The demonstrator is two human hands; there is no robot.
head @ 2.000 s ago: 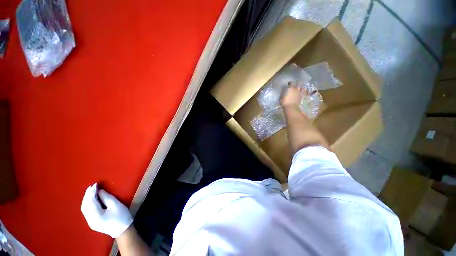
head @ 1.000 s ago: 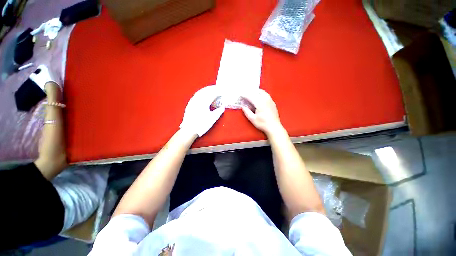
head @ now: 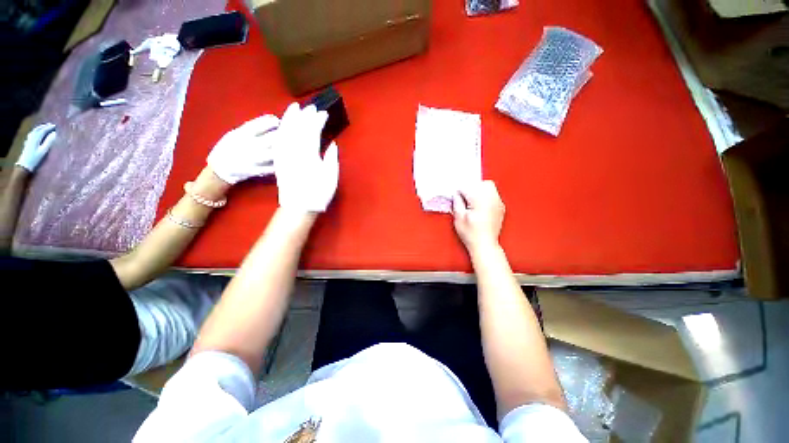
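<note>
A black unit [head: 332, 118] stands on the red table in front of the closed carton. My left hand [head: 306, 161], in a white glove, reaches over its near side; a neighbour's gloved hand is right beside it. Whether my left fingers grip the unit is hidden. My bare right hand [head: 479, 213] pinches the near edge of an empty bubble bag [head: 448, 154] lying flat on the red table [head: 606, 199]. A bagged unit [head: 549, 80] lies beyond it to the right.
A closed carton [head: 355, 52] stands at the back left. Black units [head: 213, 30] and a crumpled white cloth [head: 160, 50] lie on the bubble-wrap-covered section. Another gloved hand [head: 36, 146] is at far left. An open supply carton [head: 657, 389] is below right; cartons [head: 761, 208] stand at the right end.
My left hand has left the bag and moved left to the black unit, where the neighbour's gloved hand has also come. My right hand still holds the bag's near edge.
</note>
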